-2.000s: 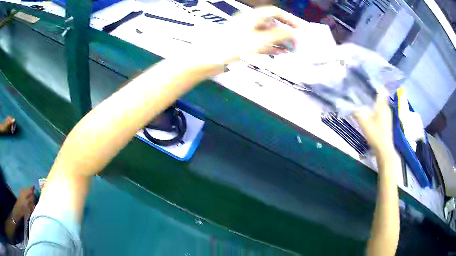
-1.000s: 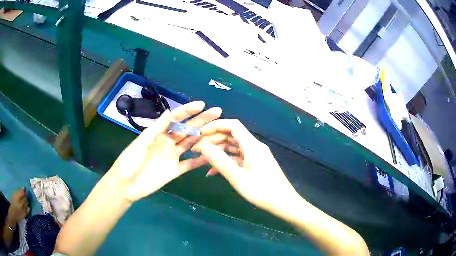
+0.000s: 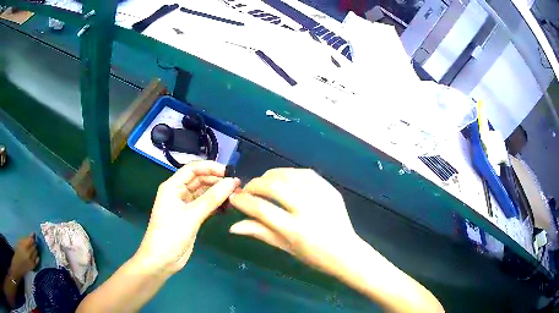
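My left hand [image 3: 184, 211] pinches a small black part [image 3: 230, 171] between thumb and fingertips, near the middle of the view. My right hand [image 3: 294, 211] meets it from the right, its fingertips at the same part; whether it grips anything is hidden by the fingers. Just beyond my hands, a blue-rimmed assembly tray [image 3: 140, 129] with a white lining holds a black headset [image 3: 207, 142] and a black rectangular unit [image 3: 184, 140] lying between its ear cups.
A white-topped shelf [image 3: 361, 104] beyond carries black strips [image 3: 438, 167], a narrow black strip [image 3: 276, 67] and a blue bin [image 3: 487, 174]. A green post [image 3: 98, 92] stands at left. A cream cloth [image 3: 70, 250] and another person's hand [image 3: 24, 254] are lower left.
Two seconds ago my hands were apart over the shelf with clear plastic. They came together in front of me with a small translucent piece; now a small black part shows at the left fingertips.
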